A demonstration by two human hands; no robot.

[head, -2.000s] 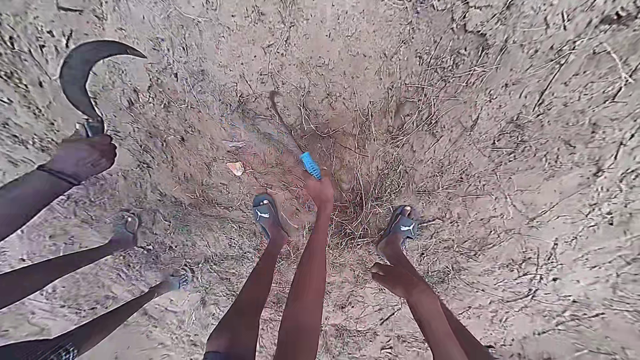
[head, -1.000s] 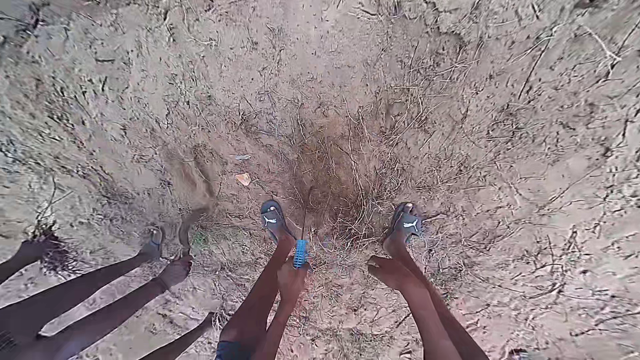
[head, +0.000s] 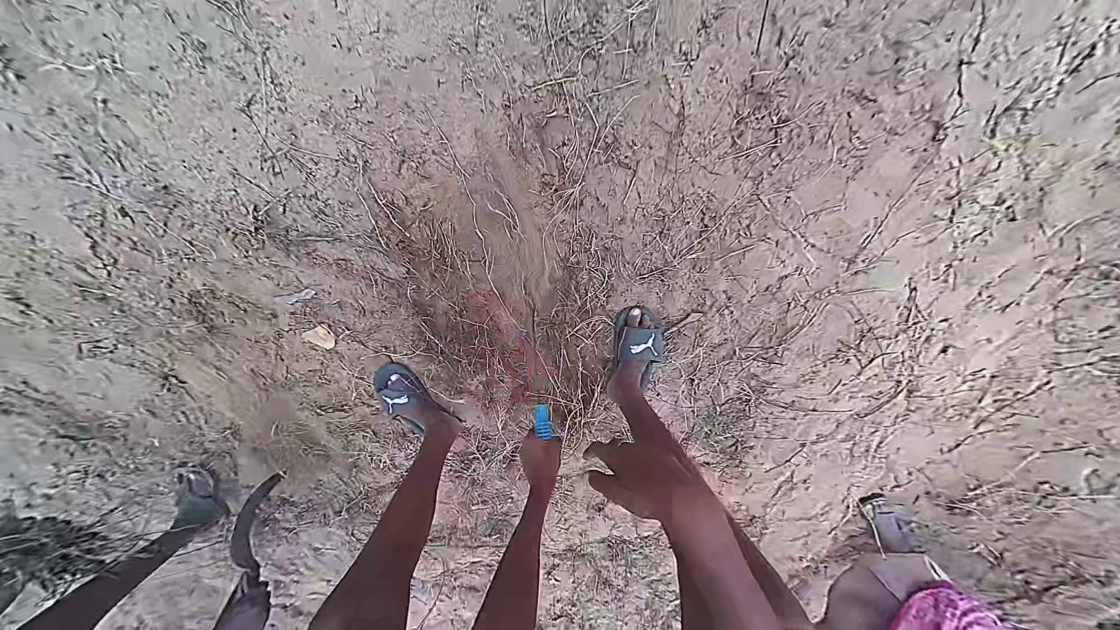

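My left hand (head: 541, 459) is closed around the blue handle (head: 542, 422) of a tool with a thin dark blade, held low between my feet. The blade is blurred against dry stalks (head: 569, 350) and reddish soil. To its right, my right hand (head: 639, 479) hangs in front of my right shin, fingers apart, holding nothing. My feet wear dark slide sandals, the left one (head: 401, 395) and the right one (head: 640, 343), on either side of the dry stalks.
At lower left, a co-worker's hand (head: 248, 604) holds a curved sickle (head: 248, 525) near a sandalled foot (head: 201, 499); a dark plant bundle (head: 44, 547) lies beyond. At lower right are another person's shoe (head: 888, 523) and pink cloth (head: 949, 608). A pale flat piece (head: 320, 337) lies left.
Two seconds ago my left hand held the tool farther forward, its curved blade visible; it is now nearer my body. The co-worker's sickle has come down from raised. Another person's pink cloth has appeared at right.
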